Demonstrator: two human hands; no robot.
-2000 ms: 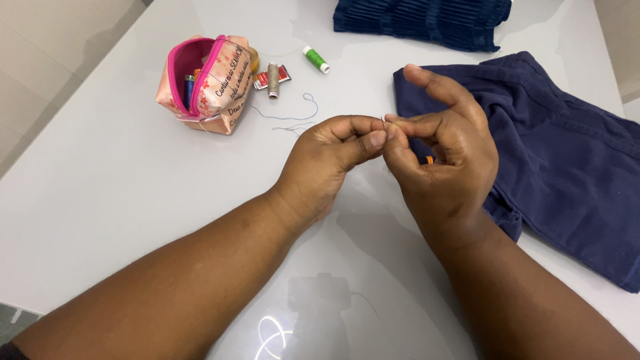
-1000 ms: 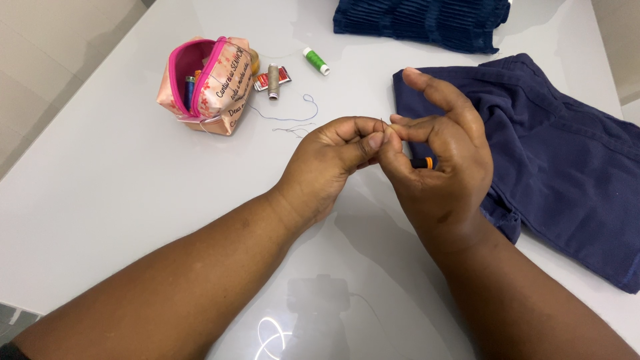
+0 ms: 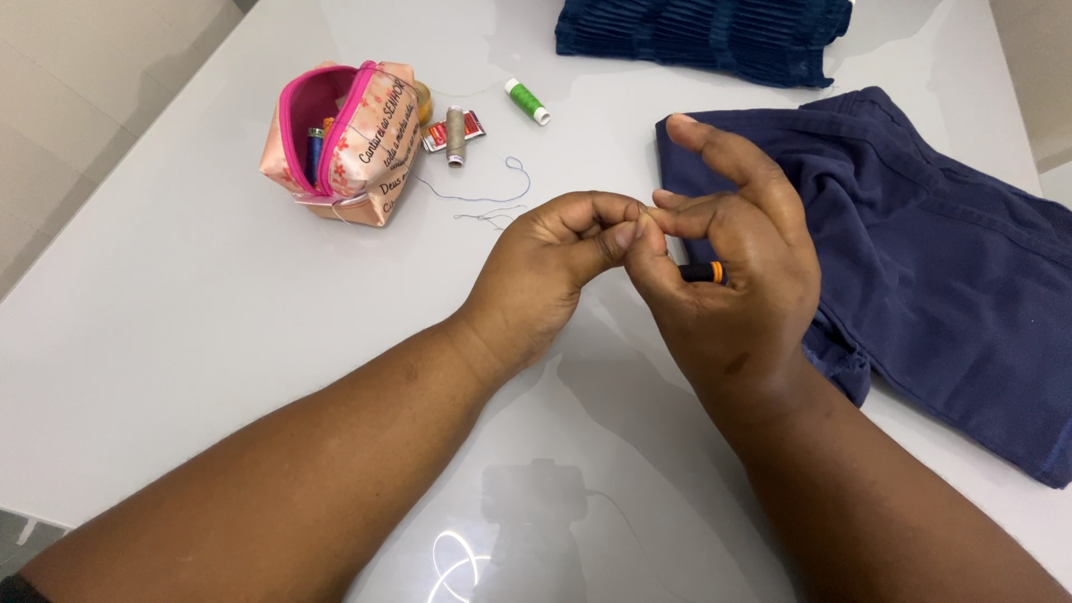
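My left hand (image 3: 557, 251) and my right hand (image 3: 729, 243) meet at the fingertips above the table, thumb and forefinger of each pinched together. What they pinch is too small to make out. A dark thread spool with an orange end (image 3: 703, 273) shows beside my right palm; whether the hand grips it or it lies behind is unclear. Navy cloth trousers (image 3: 946, 276) lie folded to the right, partly behind my right hand. Loose blue thread (image 3: 477, 198) curls on the table left of the fingertips.
A pink-zipped pouch (image 3: 389, 126) bearing writing stands at the upper left, with a blue spool (image 3: 314, 155) inside. Beside it, a beige spool (image 3: 455, 138) rests on a small red packet (image 3: 475, 124). A green spool (image 3: 528, 101) lies farther right. Pleated blue fabric (image 3: 703, 38) is at the back.
The fingers of my right hand have shifted slightly at the pinch, and more of the dark spool with the orange end shows than two seconds ago.
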